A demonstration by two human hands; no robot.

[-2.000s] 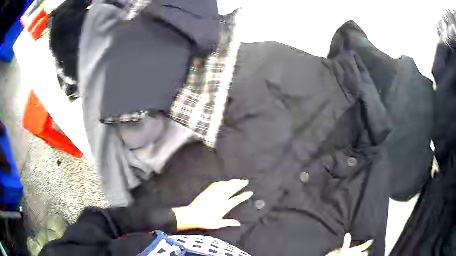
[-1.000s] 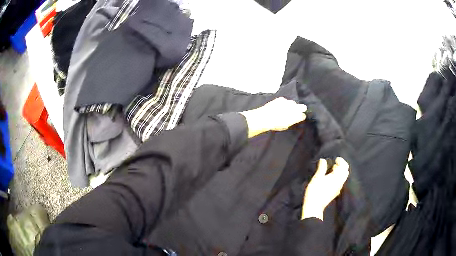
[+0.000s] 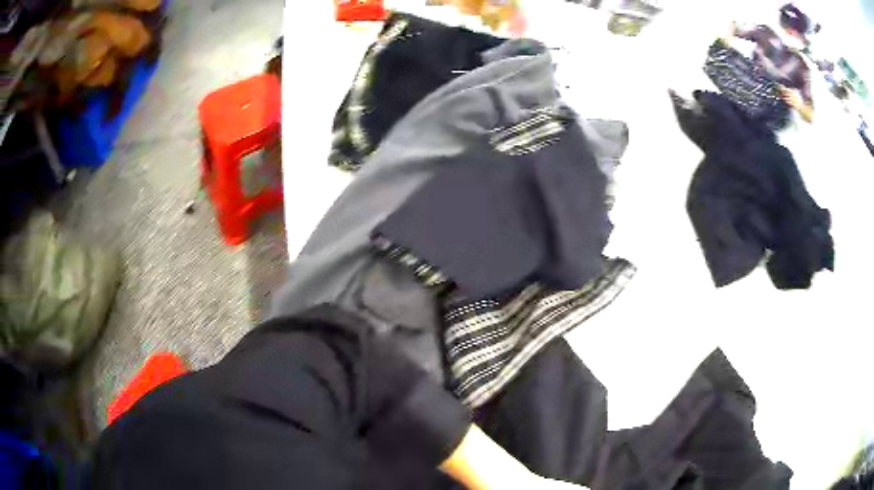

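Observation:
The dark coat [image 3: 550, 412] lies at the bottom of the view, cut off by the lower edge. Its collar end [image 3: 704, 407] shows at the lower right on the white table. My left hand [image 3: 498, 466] is at the bottom edge by the coat; only the wrist and back of the hand show, and its fingers are out of the picture. My left sleeve crosses the lower left. My right hand is not in view.
Grey garments [image 3: 498, 211] with a plaid lining [image 3: 517, 330] lie beside the coat. A black garment [image 3: 762, 201] lies farther right on the white table [image 3: 652, 325]. A red stool [image 3: 240, 144], an olive bag [image 3: 57, 287] and a blue bin [image 3: 110, 120] stand left. A person [image 3: 767, 72] is at the far side.
The view has swung to the left and up. The coat has shifted to the bottom edge of the picture. My right hand has gone out of view and my left hand is mostly cut off.

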